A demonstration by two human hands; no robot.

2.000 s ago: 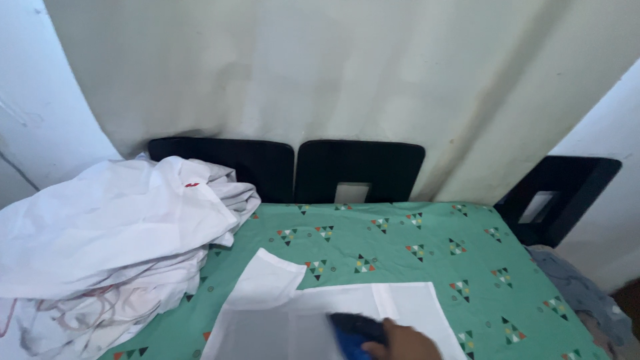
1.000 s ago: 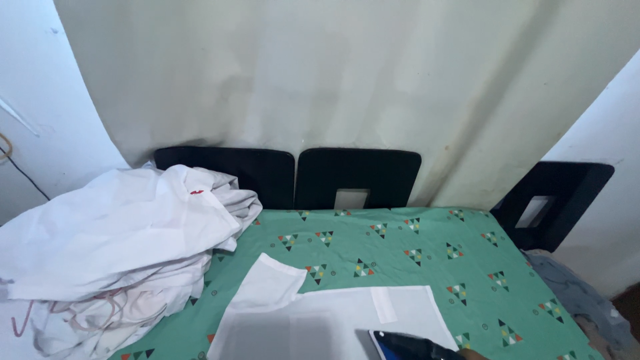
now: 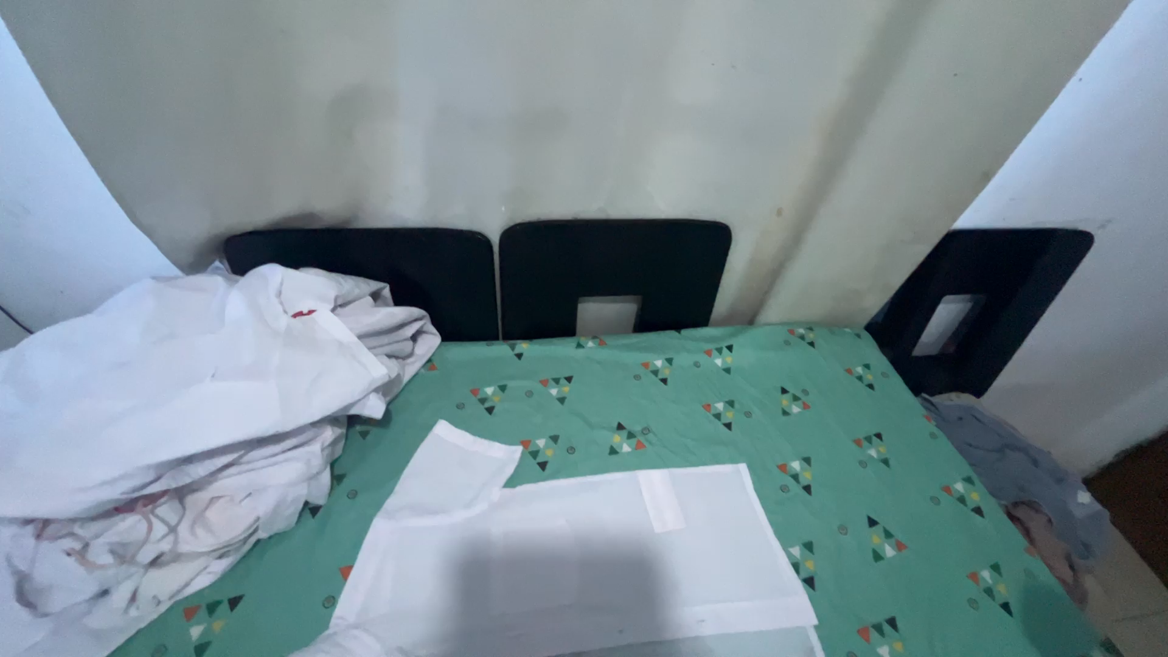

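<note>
Neither of my hands shows in the head view. A white short-sleeved garment [image 3: 584,557] lies spread on a green patterned sheet [image 3: 757,392], its sleeve pointing up and left and its lower part cut off by the bottom edge of the view. A soft shadow falls across its middle. The clothes iron is out of sight.
A large heap of white clothes [image 3: 182,365] fills the left side. Dark headboard panels [image 3: 616,265] stand along the wall behind the sheet, with a dark chair back or panel [image 3: 990,292] at the right. Greyish-blue cloth [image 3: 1013,465] lies low beyond the right edge.
The hand with the blue iron, seen on the garment two seconds ago, moved right and down toward the bottom edge and is now out of view. The garment stays spread on the sheet.
</note>
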